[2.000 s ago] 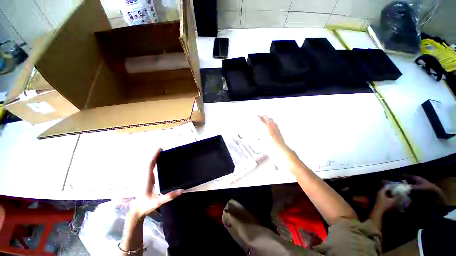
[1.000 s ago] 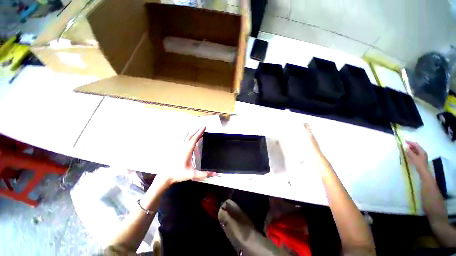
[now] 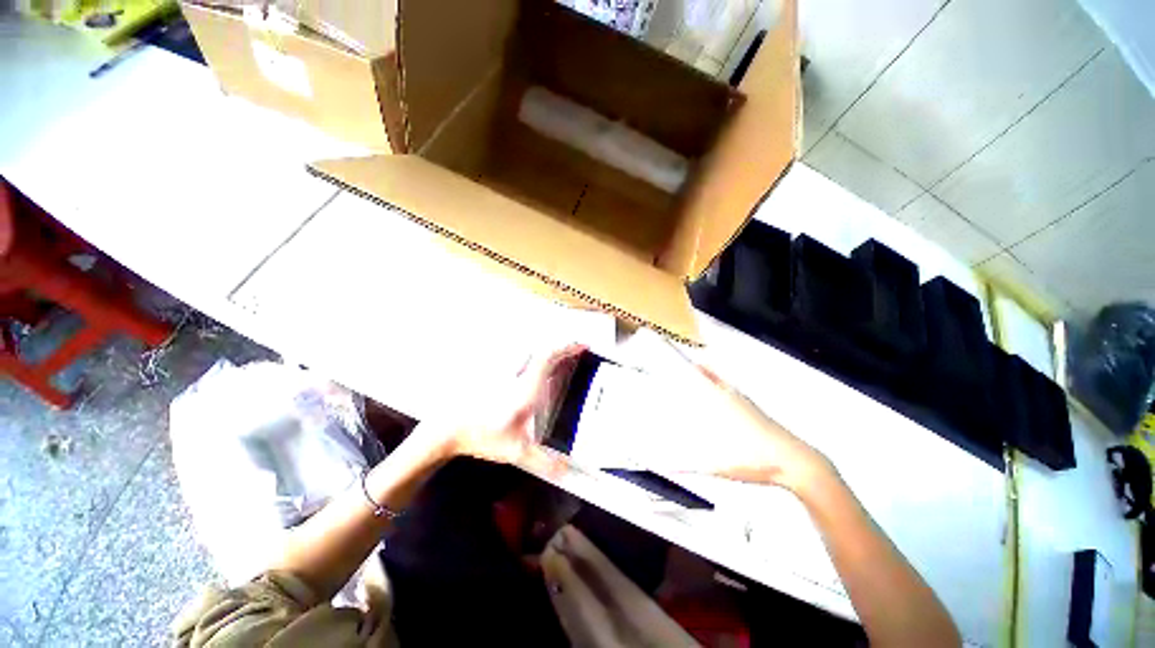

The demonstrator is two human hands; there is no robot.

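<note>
A black box base lies near the table's front edge, mostly covered by a white inner tray that looks washed out. My left hand grips the box's left end, thumb and fingers on opposite sides. My right hand is at the right end of the white tray, holding it over the box; its fingers are partly lost in the glare. A black edge of the box shows below the tray. Whether the tray is seated inside the box cannot be told.
An open brown carton with a whitish pack inside stands ahead, a second carton left of it. Black boxes stand in a row at right. A filled box is far right. A waste bag and red stool are at left.
The view has turned, shifting the carton right. My right hand has come in to the box with a white tray, which now covers most of the black interior. The other person's hand has left view.
</note>
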